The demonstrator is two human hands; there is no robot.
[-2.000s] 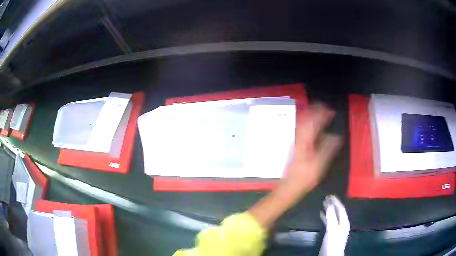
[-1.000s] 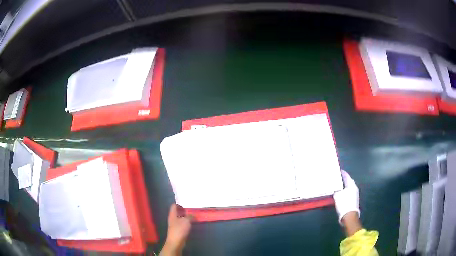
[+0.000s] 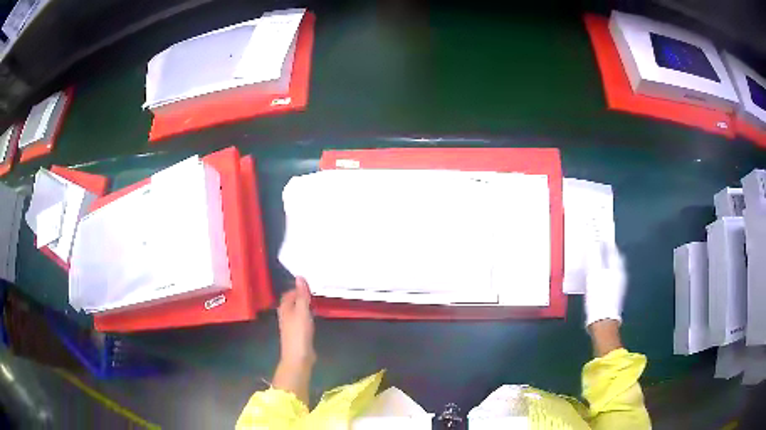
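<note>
A white box base (image 3: 522, 243) lies on a red board (image 3: 437, 159) in front of me, with a tablet in a milky white sleeve (image 3: 361, 239) over it. The sleeve reaches past the board's left edge. My bare left hand (image 3: 296, 327) touches its lower left corner; whether the fingers grip is unclear. A narrow white card (image 3: 586, 222) shows beside the board's right edge. My gloved right hand (image 3: 605, 285), slightly blurred, is on the card's lower right part and appears to hold it. Its fingertips are not distinct.
Another sleeved tablet on a box (image 3: 151, 243) sits on red boards at left. One more (image 3: 210, 63) is at back left. Boxes with a blue tablet picture (image 3: 672, 63) stand at back right. White lids (image 3: 726, 269) stand at right. Smaller pieces (image 3: 59, 214) lie far left.
The red board with box and sleeved tablet has come nearer to me and now lies straighter. The right hand has left the box corner and moved right. The narrow card now shows beside the board.
</note>
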